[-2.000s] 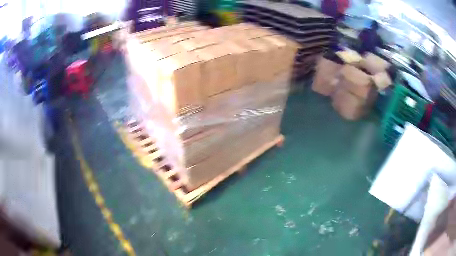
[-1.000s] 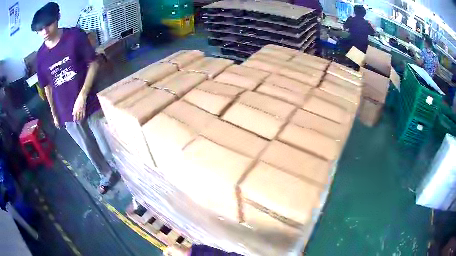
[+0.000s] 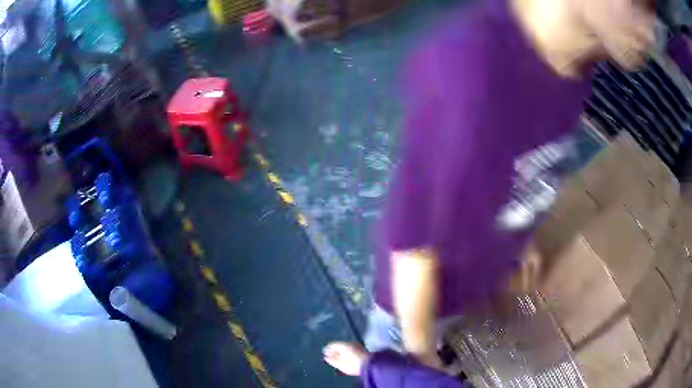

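A loaded pallet of brown closed cartons (image 3: 599, 280) stands at the lower right, its near side in clear stretch wrap. What appears to be my left hand (image 3: 345, 358) shows small and blurred at the bottom edge, with a purple sleeve to its right. It is beside the pallet, near a person's bare forearm. I cannot make out its fingers or anything held. My right hand is not in view.
A person in a purple T-shirt (image 3: 470, 151) stands very close, partly covering the pallet. A red plastic stool (image 3: 206, 125) stands on the green floor by yellow-black line tape (image 3: 220, 301). A blue object (image 3: 117, 235) and a white surface (image 3: 68, 352) are at the left.
The view has swung left and down. The pallet has shifted to the right side, and the person in purple now looms large in front of it. My visible hand shows further right.
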